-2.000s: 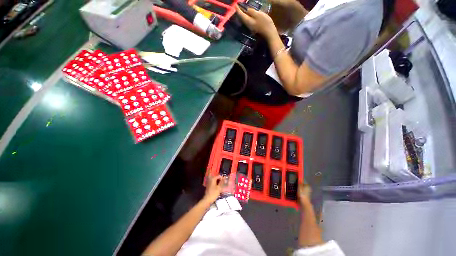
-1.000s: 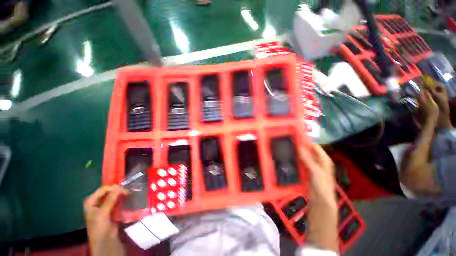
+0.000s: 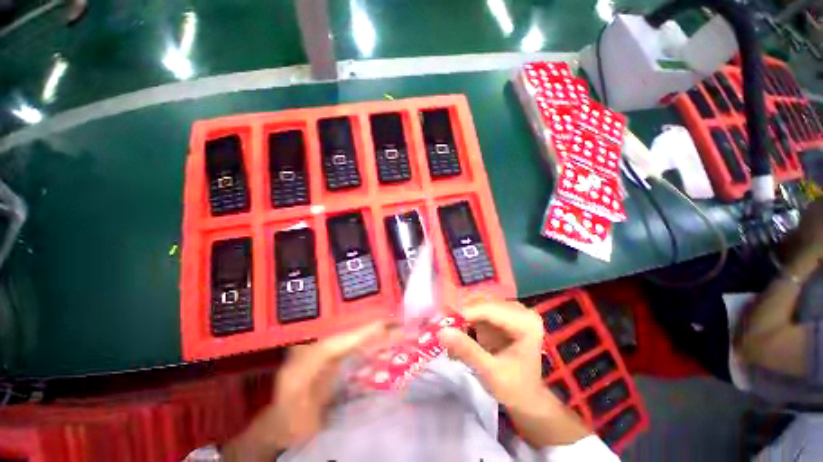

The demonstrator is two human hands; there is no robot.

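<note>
The red phone tray (image 3: pixel 253 234) lies on the green bench in front of me, with keypad phones (image 3: pixel 354 255) in two rows, all with dark screens. My left hand (image 3: pixel 316 379), blurred, and my right hand (image 3: pixel 505 347) are together at the tray's front edge. Both hold a red film sheet with white dots (image 3: pixel 406 356). A whitish, partly clear piece (image 3: pixel 419 284) sticks up from it, over a front-row phone. The stack of film sheets (image 3: pixel 577 149) lies on the bench right of the tray.
A waiting tray of phones (image 3: pixel 591 361) is low at right, below the bench edge. More red trays (image 3: pixel 708 135), a white machine (image 3: pixel 632 68) and a black hose (image 3: pixel 751 99) are at back right. Another person's arm (image 3: pixel 794 298) is at far right. Stacked red trays (image 3: pixel 135 420) are low at left.
The tray I was carrying now lies on the bench, and both hands have let go of it. My hands have come together on the film sheet in front of it.
</note>
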